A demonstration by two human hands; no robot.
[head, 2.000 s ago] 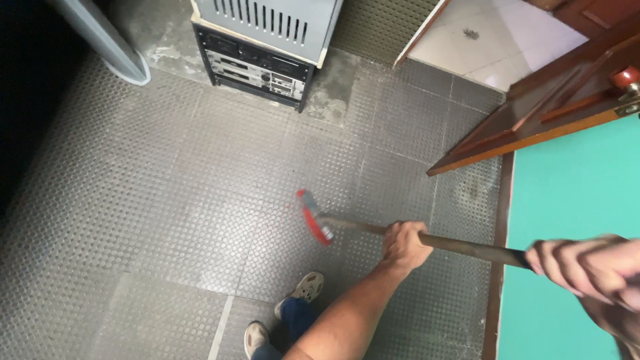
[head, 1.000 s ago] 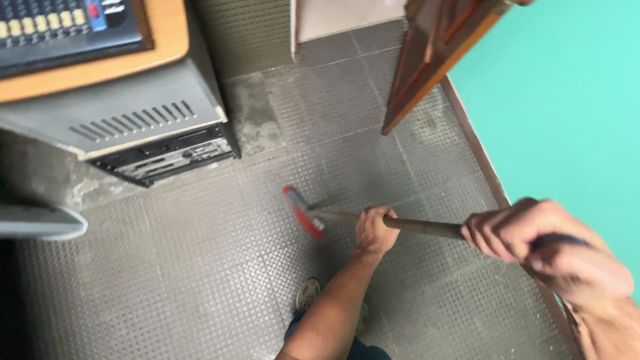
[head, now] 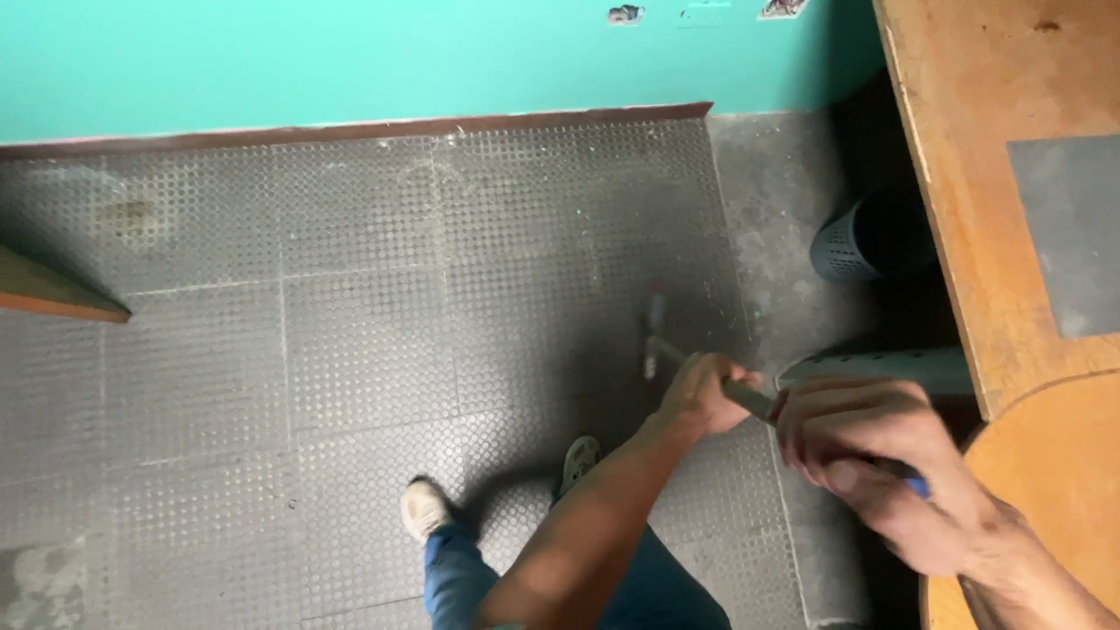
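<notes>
My left hand [head: 710,394] is closed around the lower part of a long broom handle [head: 751,400]. Higher up, at the handle's blue-tipped end, my right hand [head: 875,459] grips it, closer to the camera. Beyond my left hand the handle runs down to a blurred broom head [head: 653,337], which is over the dark studded floor; whether its bristles touch the floor I cannot tell. My shoes, one of them a light sneaker [head: 426,509], stand below and left of the broom head.
A turquoise wall [head: 350,66] with a brown baseboard [head: 350,131] runs along the top. At right is a wooden desk [head: 945,219], with a perforated waste bin [head: 844,249] beneath its edge. A door's corner [head: 66,293] juts in at left. Small debris lies on the studded floor [head: 367,350].
The view has swung far toward the turquoise wall and the desk; the equipment rack is out of view. Both hands have stayed on the broom handle, which has moved along with them.
</notes>
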